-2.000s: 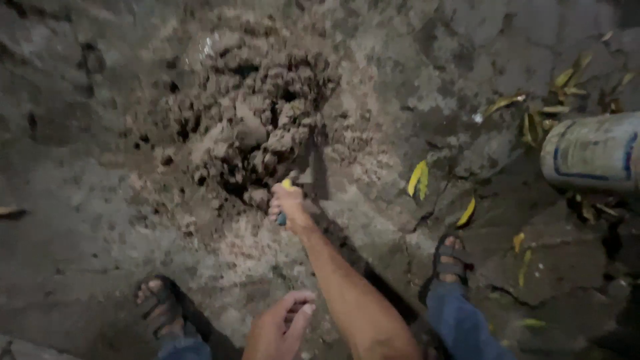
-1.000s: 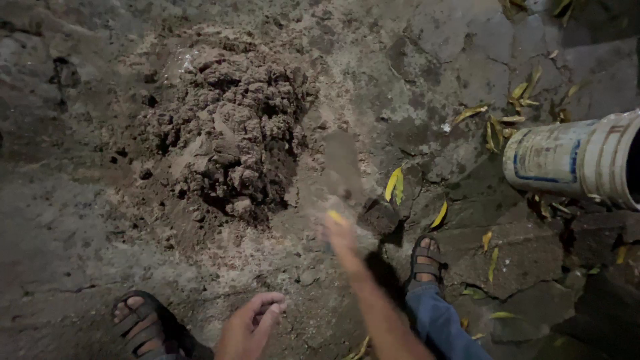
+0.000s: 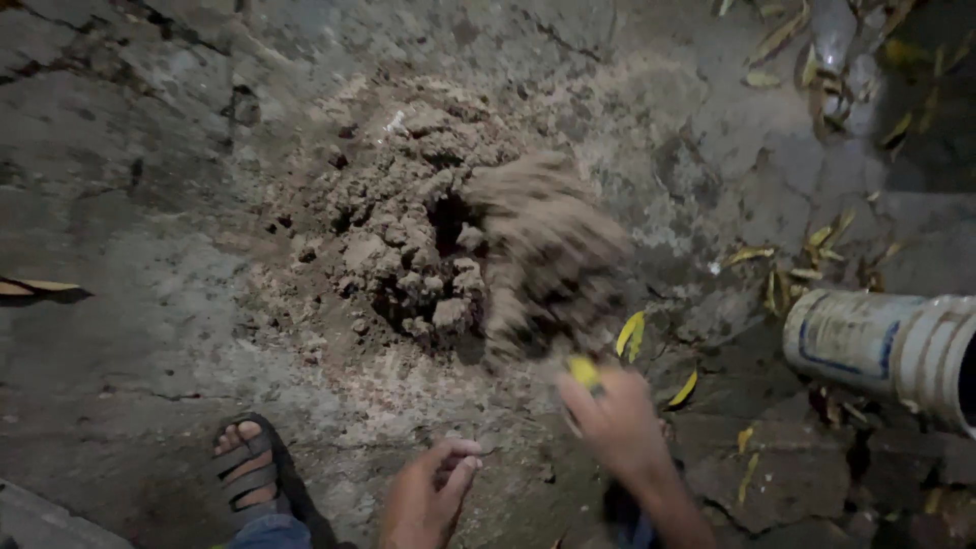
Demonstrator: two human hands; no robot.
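My right hand (image 3: 618,415) is closed around the handle of a tool with a yellow part (image 3: 584,371) near the fingers. The tool's blade is hidden under a blurred load of moist brown mortar or soil (image 3: 553,244) at the right side of the heap. The crumbly heap (image 3: 396,229) lies on the rough ground, with a dark hollow in its middle. Below the heap, my left hand (image 3: 438,488) hangs with curled fingers and thumb close together, holding nothing that I can see.
A dirty white plastic bucket (image 3: 854,343) lies on its side at the right. Yellow leaves (image 3: 631,335) are scattered near it. My sandalled foot (image 3: 248,465) stands at lower left on cracked concrete (image 3: 152,366). A pale slab edge (image 3: 53,522) shows in the bottom left corner.
The right part of the heap is now a loose, moving mass, apart from the rest at a dark gap. One second ago my right hand held the tool beside the heap, its blade on the ground.
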